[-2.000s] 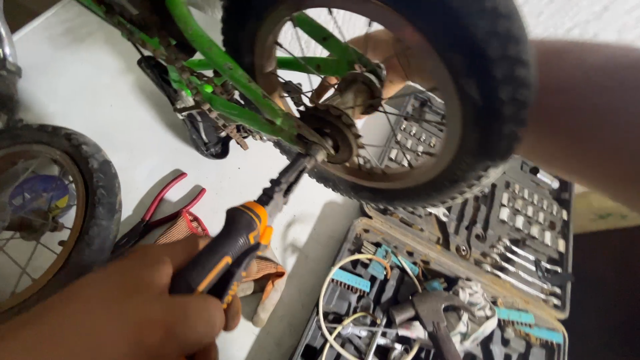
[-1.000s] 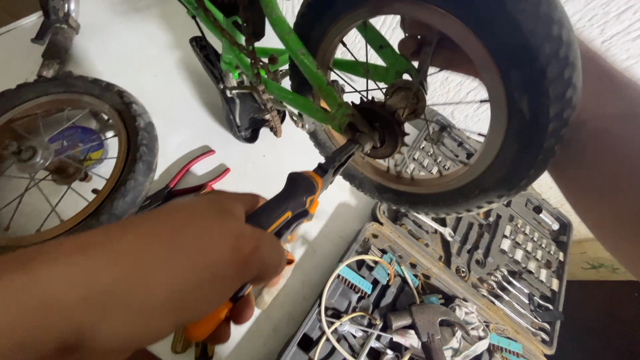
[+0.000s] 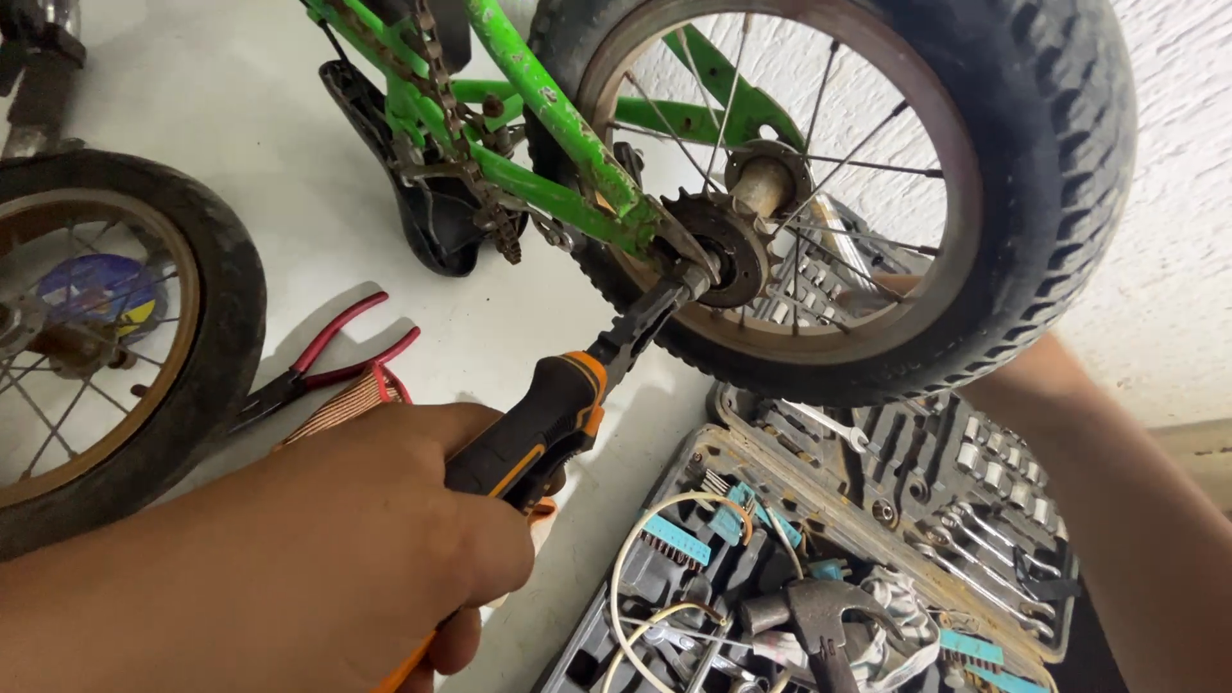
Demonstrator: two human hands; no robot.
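Note:
My left hand (image 3: 414, 520) grips black and orange combination pliers (image 3: 539, 414), whose jaws meet the axle nut (image 3: 698, 281) at the dropout of a green bicycle frame (image 3: 553, 106). Beside the nut sits a rusty sprocket (image 3: 736, 250) on the hub of a wheel with a knobby black tire (image 3: 1039, 183). My right arm reaches in from the right, and my right hand (image 3: 890, 289) is mostly hidden behind the wheel rim; what it touches cannot be seen. A rusty chain (image 3: 438, 87) hangs on the frame above a black saddle (image 3: 438, 217).
Red-handled pliers (image 3: 332, 351) lie on the white table (image 3: 318, 192), next to a striped cloth glove (image 3: 337, 404). Another wheel (image 3: 217, 279) is at the left. An open tool case (image 3: 731, 452) with sockets, wrenches (image 3: 991, 568), a cable and a claw hammer (image 3: 818, 616) lies below the raised wheel.
My right hand, earlier seen through the spokes near the far side of the hub, is now lower, behind the rim. The pliers remain at the axle nut.

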